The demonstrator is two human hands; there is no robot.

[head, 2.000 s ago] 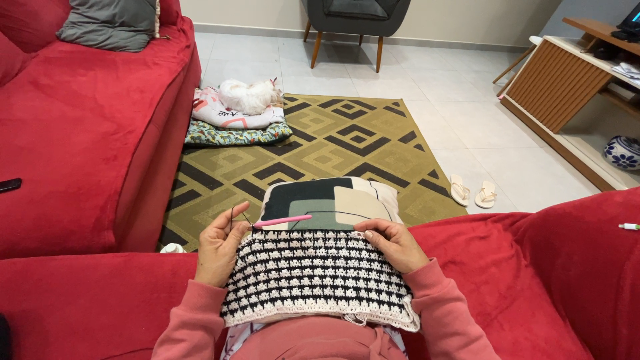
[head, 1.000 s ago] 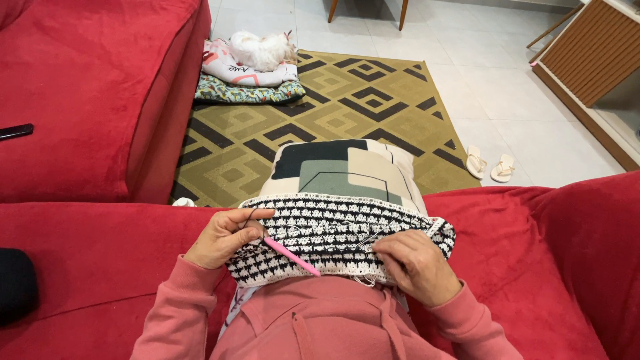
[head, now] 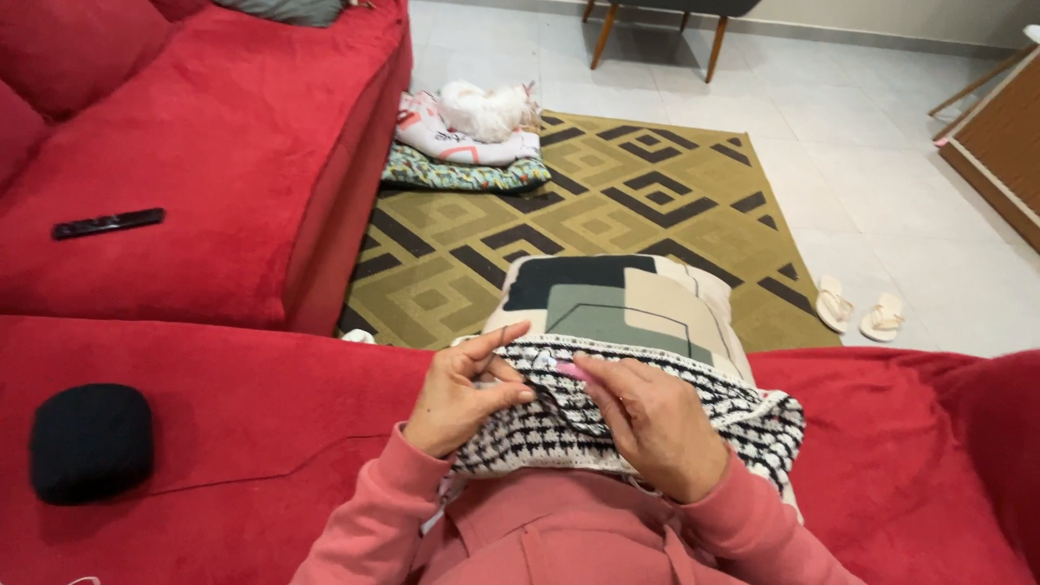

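Note:
A black-and-white crocheted piece (head: pixel 536 435) lies over my lap and against a patterned cushion (head: pixel 593 296). My right hand (head: pixel 662 414) grips a pink crochet hook (head: pixel 573 370) above the crochet; the fingers hide much of its handle. Facing it, my left hand (head: pixel 471 386) has dark yarn over its raised index finger, with thumb and middle finger near the crochet's edge. A ball of black yarn (head: pixel 91 443) sits on the red sofa at the left, and a thin strand (head: pixel 276 475) runs from it toward my left side.
A remote control (head: pixel 108 223) lies on the red sofa (head: pixel 187 162). Beyond my knees is a patterned rug (head: pixel 650 187), with a white furry animal (head: pixel 487 110) on folded bedding (head: pixel 467 169) at its corner. Flip-flops (head: pixel 882 318) rest on the tiles at the right.
The pink hook was by my left hand in both earlier frames; now my right hand holds it. My right hand has moved left, closer to my left hand. The crochet was spread flatter two seconds ago.

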